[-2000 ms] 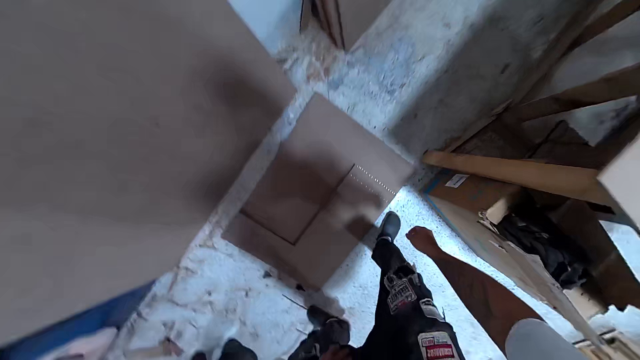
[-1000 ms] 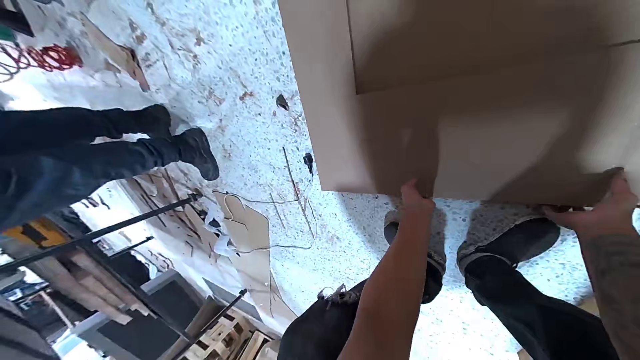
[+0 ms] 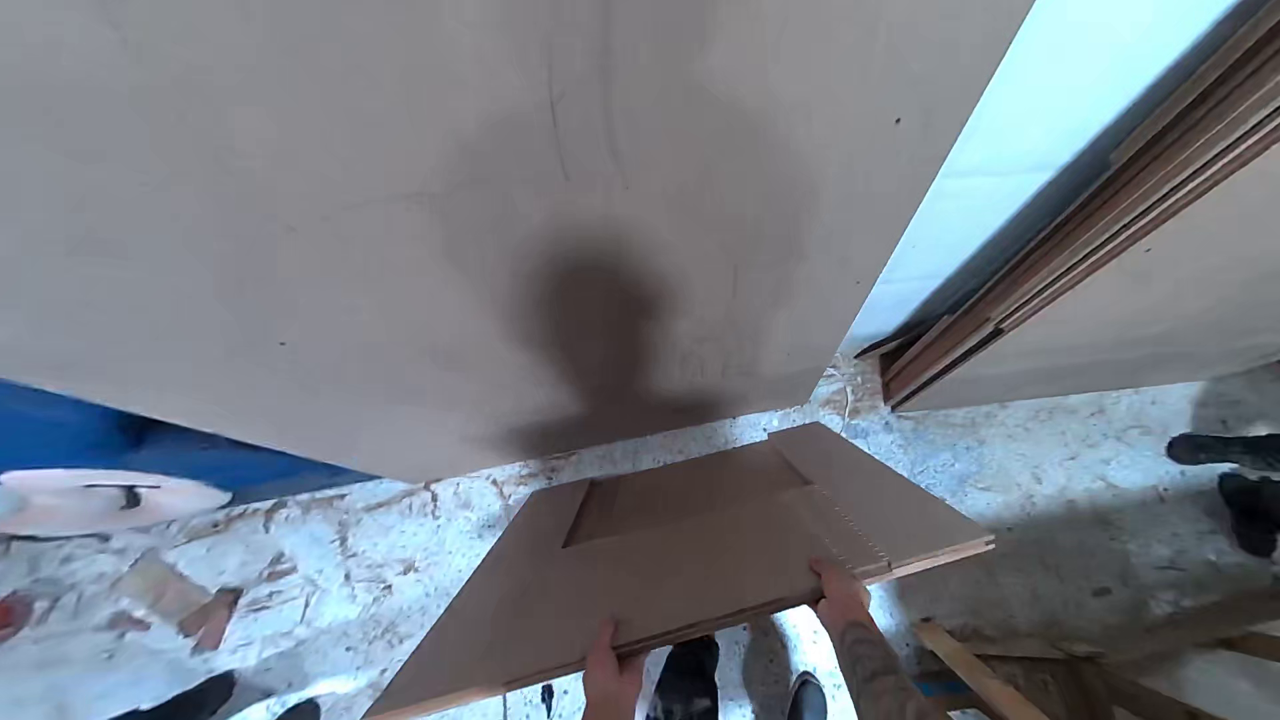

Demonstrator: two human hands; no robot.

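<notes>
A brown wooden panel [image 3: 690, 540] with a recessed rectangle and a dotted seam near its right side is tilted in front of me. My left hand [image 3: 612, 672] grips its near edge left of the middle, thumb on top. Farther right along that edge, my right hand [image 3: 840, 590] holds the panel with the thumb over the top face. The fingers under the panel are hidden. Beyond it stands a large plain brown board [image 3: 600, 200] bearing my shadow.
Stacked boards [image 3: 1080, 220] lean at the upper right. Wooden slats [image 3: 975, 670] lie at the lower right. A blue surface [image 3: 250, 450] shows at left, and scraps [image 3: 175, 595] litter the floor. Other people's feet [image 3: 1250, 480] are at the right edge and lower left.
The panel, lying on the floor two seconds ago, is now raised and tilted in both hands. The view has swung widely, from the floor and another person's legs to the large board.
</notes>
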